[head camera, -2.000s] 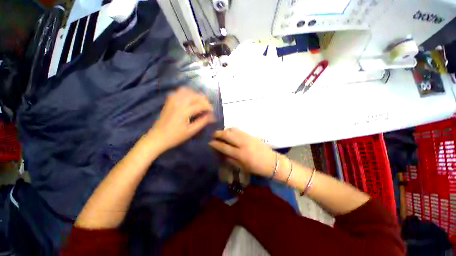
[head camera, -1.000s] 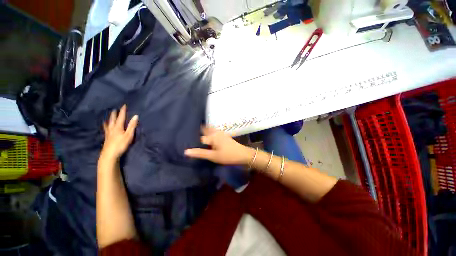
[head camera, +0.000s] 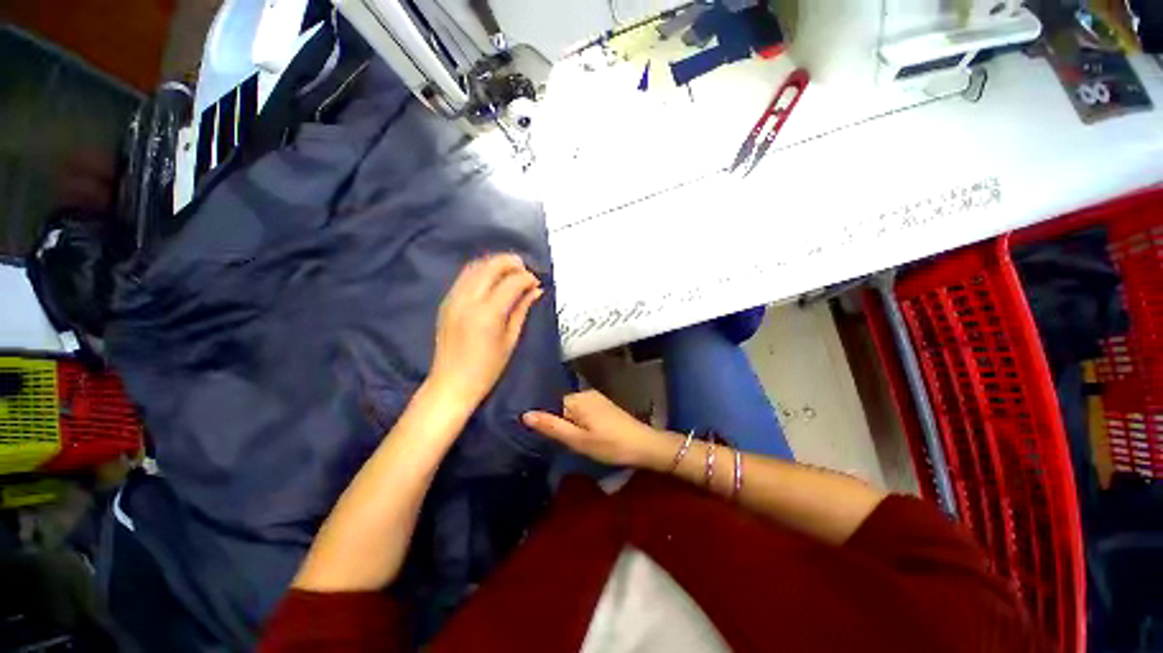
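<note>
A large navy-black garment (head camera: 293, 306) lies left of the needle area and hangs off the table's front edge. Its right edge runs from the presser foot (head camera: 520, 121) down toward my lap. My left hand (head camera: 485, 325) is on the cloth below the presser foot, its fingertips pinching the cloth near that edge. My right hand (head camera: 593, 427) holds the edge lower down, past the table's front edge, with the thumb on top and the other fingers partly hidden. The needle tip is too blurred to make out.
Red thread snips (head camera: 774, 121) lie on the white table (head camera: 714, 217), right of the needle. Navy scraps (head camera: 727, 41) lie behind them. A dark card (head camera: 1094, 77) is at the right end. A red basket (head camera: 988, 396) stands right of my knee. A black-and-white striped piece (head camera: 223, 128) is at upper left.
My left hand has moved right, from flat on the cloth to pinching near its edge. My right hand has moved slightly down and right and now grips the edge.
</note>
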